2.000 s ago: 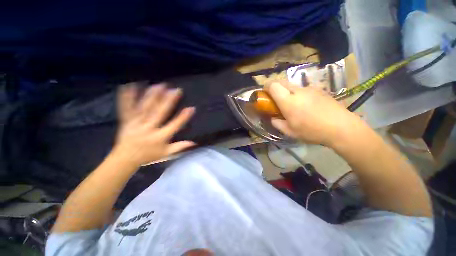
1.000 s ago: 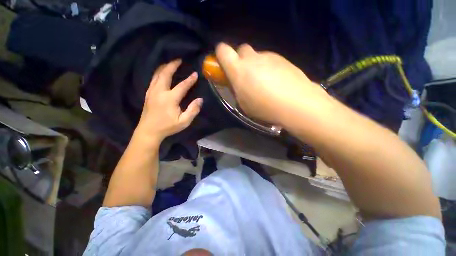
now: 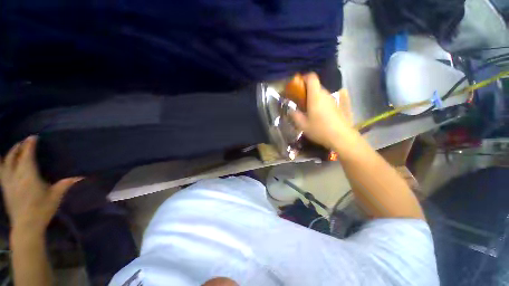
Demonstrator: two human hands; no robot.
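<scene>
My right hand holds the orange-brown handle of the shiny steam iron, at the right end of the dark board area. The black garment lies long and fairly flat to the left of the iron. My left hand is at the far left edge, on the dark cloth, with thumb and fingers apart; its fingertips partly meet the cloth. Whether the iron's sole touches the cloth cannot be told.
A large navy garment pile lies behind. A yellow-green hose runs right from the iron, past a white container. The pale table edge runs in front. A dark round shape is at lower right.
The view has shifted. The iron, in my right hand, is now at the right end of the flat black cloth. My left hand has moved to the far left.
</scene>
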